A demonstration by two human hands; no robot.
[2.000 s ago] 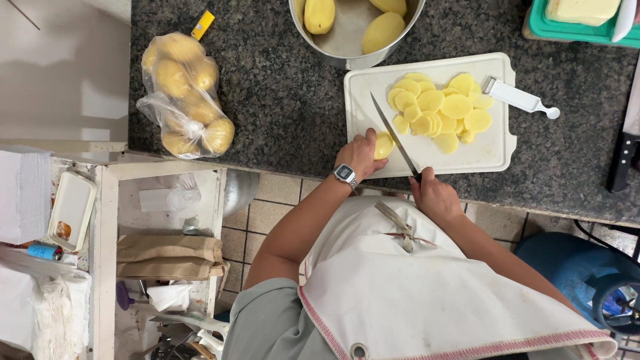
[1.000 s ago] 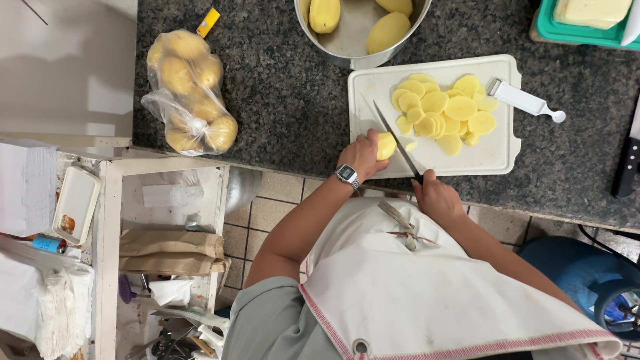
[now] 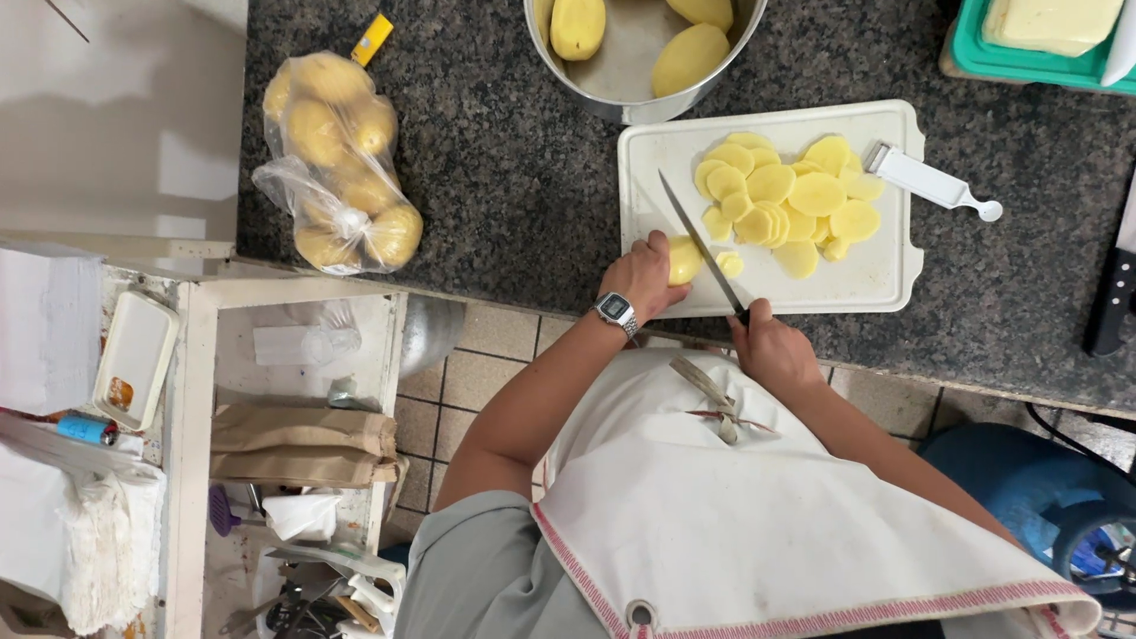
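Note:
My left hand [image 3: 641, 275] holds a peeled potato [image 3: 683, 260] down on the near left part of a white cutting board [image 3: 887, 288]. In my right hand [image 3: 777, 351] is the handle of a kitchen knife [image 3: 701, 231]; its blade slants up and left, along the potato's right side. Just right of the blade lies a small cut potato piece [image 3: 729, 264]. Many thin potato slices [image 3: 816, 194] are heaped and overlapping on the middle and right of the board. A white peeler [image 3: 932, 182] rests across the board's right edge.
A metal pot [image 3: 626, 111] with peeled potatoes stands beyond the board. On the left of the granite counter are a plastic bag of potatoes [image 3: 342, 160] and a yellow item [image 3: 372, 39]. A green container [image 3: 1012, 62] and a black-handled knife [image 3: 1111, 302] are at the right.
A small potato piece lies on the board to the right of the blade; the frame from two seconds ago does not show it there. Both hands stay in about the same place.

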